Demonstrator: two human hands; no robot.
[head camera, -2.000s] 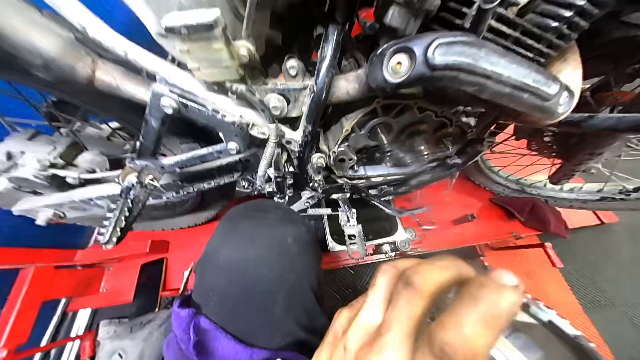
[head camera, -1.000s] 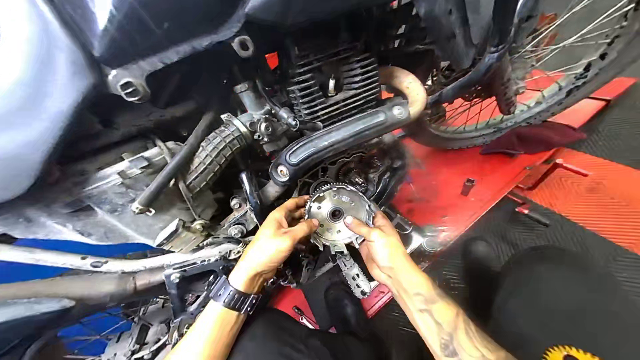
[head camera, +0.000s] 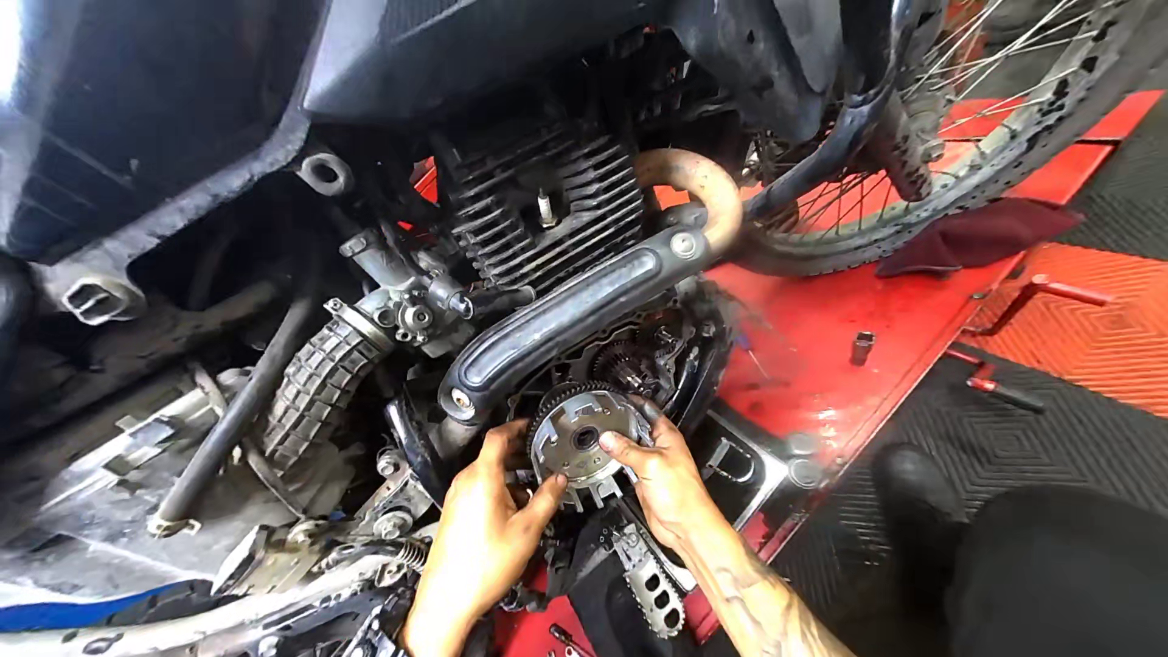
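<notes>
A round metal clutch basket (head camera: 584, 438) with a toothed rim is held between both hands in front of the open engine case (head camera: 639, 356) of a motorcycle. My left hand (head camera: 493, 520) grips its left side, thumb on the lower face. On the right side, my right hand (head camera: 666, 474) holds it with the thumb near the centre hole. Gears show in the case just behind and above the basket. Over the case runs the exhaust pipe's heat shield (head camera: 575, 315). Below the basket is a metal footpeg (head camera: 652, 584). Whether the basket touches the shaft is hidden.
The finned cylinder (head camera: 547, 210) and carburetor (head camera: 415, 315) are above and left of my hands. A socket (head camera: 862, 348) lies on the red lift platform (head camera: 794, 319), with a dark red cloth (head camera: 981, 237) by the front wheel. A metal tray (head camera: 757, 465) sits right of my right hand.
Two seconds ago one blurred hand was low in view; both hands have since come to hold the clutch basket at the engine case. The view has shifted strongly, now closer to the engine.
</notes>
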